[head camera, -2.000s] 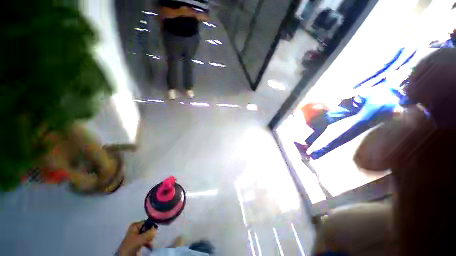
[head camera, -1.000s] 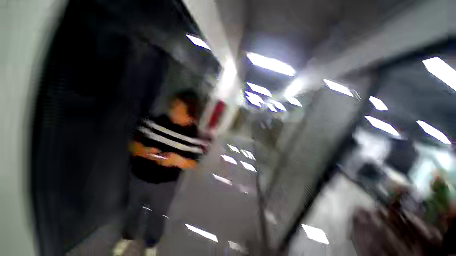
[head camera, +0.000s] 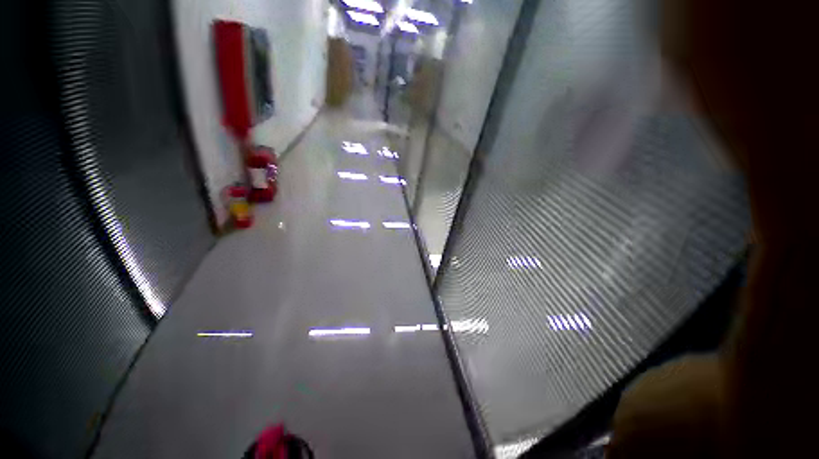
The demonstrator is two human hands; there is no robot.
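The bright pink cap and black collar of a water bottle (head camera: pixel 273 445) show at the bottom edge, left of centre. The rest of the bottle is cut off. My left hand is out of the picture. A large dark brown mass (head camera: pixel 786 269), very near the camera and blurred, fills the right edge. A blurred tan rounded shape (head camera: pixel 673 403) shows at lower right. I cannot tell whether these are a carton, my right hand or my arm. No fingers can be made out.
A shiny grey corridor floor (head camera: pixel 260 287) runs ahead. Ribbed glass panels (head camera: pixel 584 224) in dark frames stand close on the right, with dark ribbed panels (head camera: pixel 54 269) on the left. A red wall panel (head camera: pixel 233 76) and red objects (head camera: pixel 261 175) stand along the left wall.
The view has swung down and along the corridor. The person in the striped top has left the view. The bottle cap shows at the bottom edge; my left hand, seen on the bottle earlier, is out of frame.
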